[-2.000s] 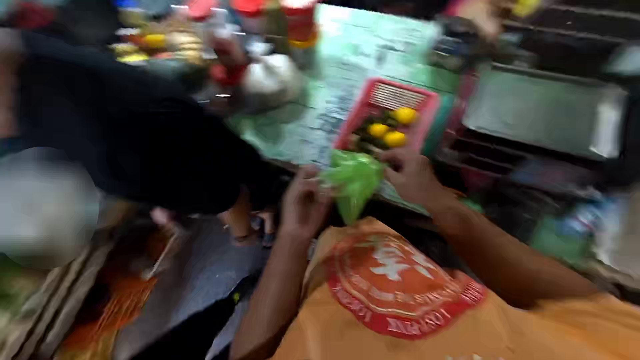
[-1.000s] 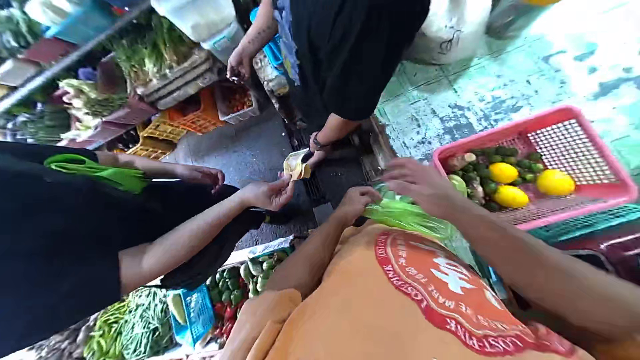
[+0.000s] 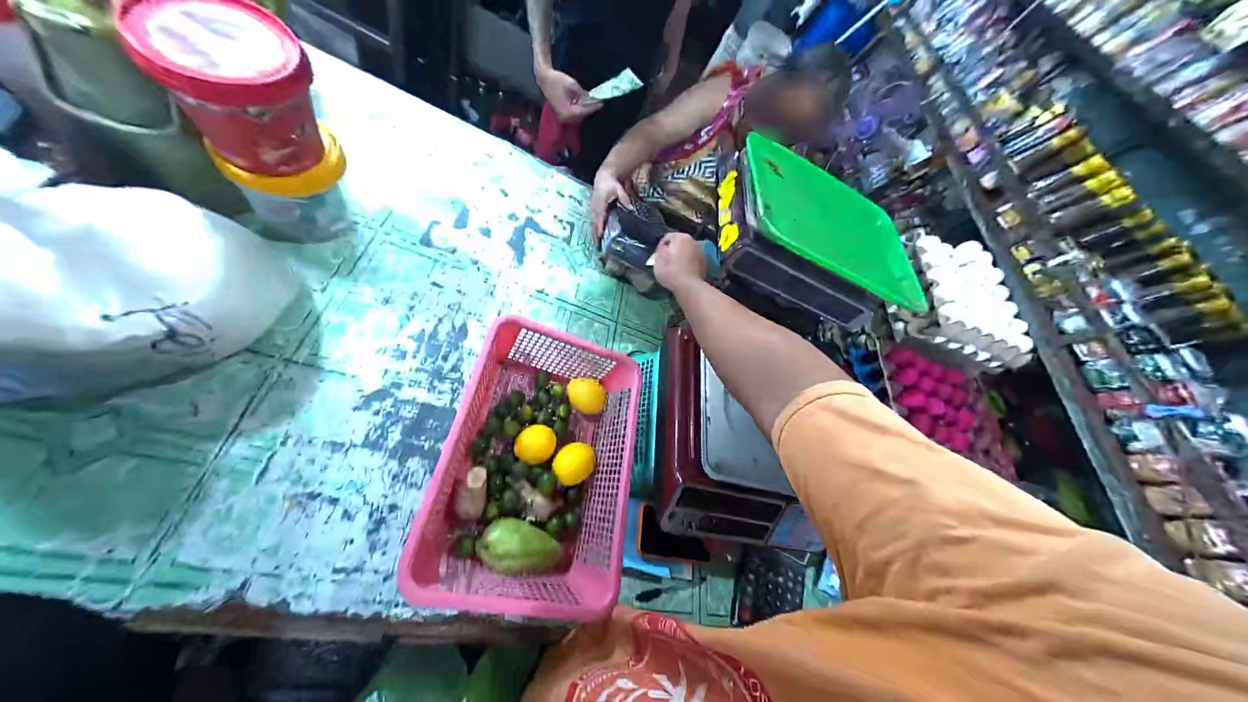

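Observation:
My right hand (image 3: 678,261) is stretched over the counter, its fingers curled at the edge of a dark box (image 3: 636,239); a small pale bit shows at the fingertips, too little to name. Another person's hand rests on the far side of that box. My left hand is out of view. Below my right arm are a dark red weighing scale (image 3: 682,429) with a metal tray and, left of it, a pink plastic basket (image 3: 414,546) of small green citrus fruits, yellow lemons (image 3: 574,463) and a green chayote (image 3: 519,546).
A second scale with a green tray (image 3: 829,224) stands beyond my arm. Egg trays (image 3: 975,292) and hanging packets line the right. A white sack (image 3: 136,283) and a red-lidded bucket (image 3: 234,107) stand left. Another person holds a banknote (image 3: 616,86). A calculator (image 3: 768,585) lies near.
The view has swung strongly from the people and crates to the counter. My right hand has left the green plastic bag and now reaches to the dark box. My left hand has gone out of view.

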